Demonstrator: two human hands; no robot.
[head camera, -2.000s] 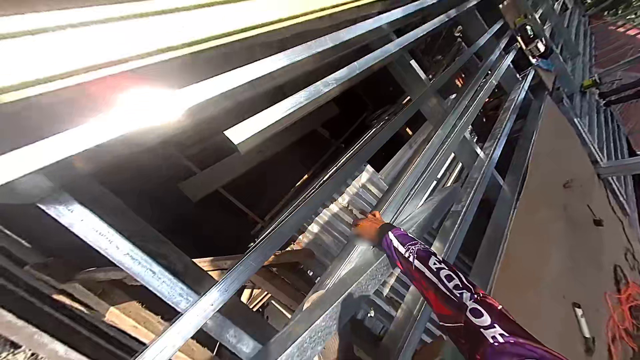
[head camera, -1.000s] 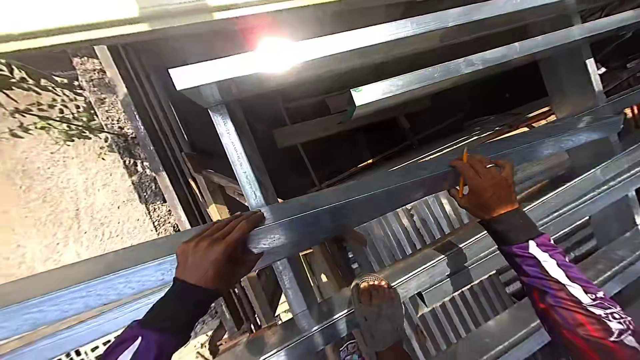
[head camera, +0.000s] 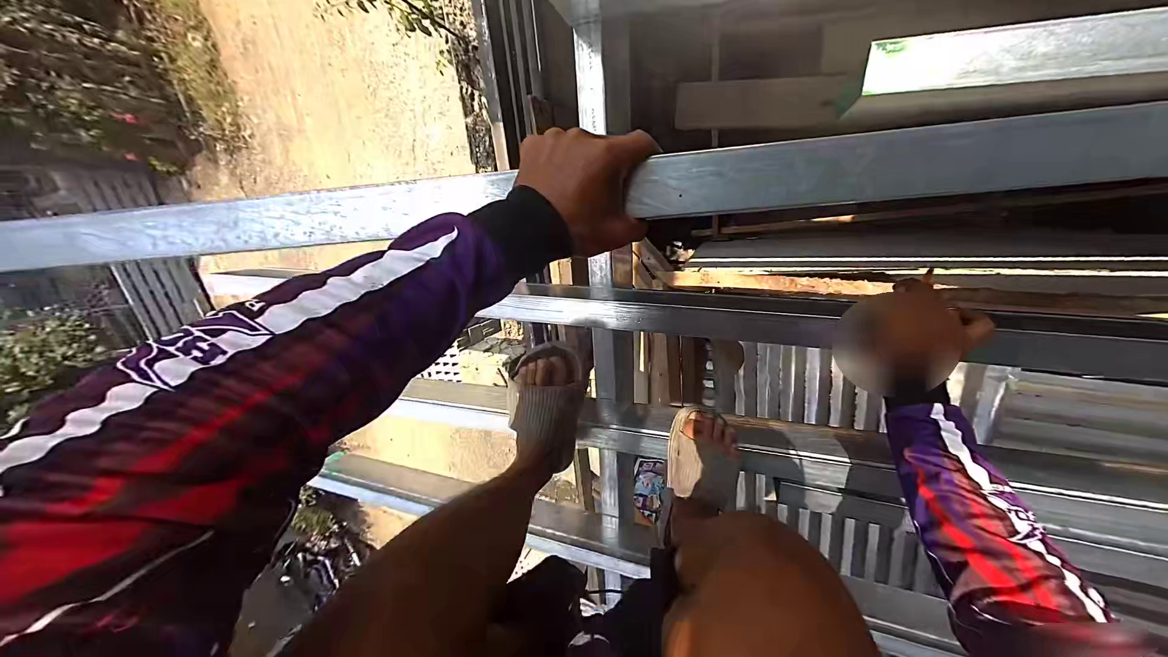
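A long galvanized steel beam spans the view from left to right. My left hand is wrapped around it near the middle, thumb and fingers closed over its edges. Lower and to the right, my right hand is at a second metal beam that runs beneath the first; the hand is partly blurred, so its hold cannot be made out. A thin orange-brown tip sticks up by its fingers. Both wrists come out of purple and red sleeves with black cuffs.
My sandalled feet stand on narrow metal members with gaps between them. Corrugated metal sheets lie below. An upright metal post crosses under the long beam. Timber pieces lie under the frame. Bare ground shows far down at the left.
The view has swung left and down. My left hand held a beam one second ago and still grips one. My right hand, on that beam's top then, is now at a lower beam.
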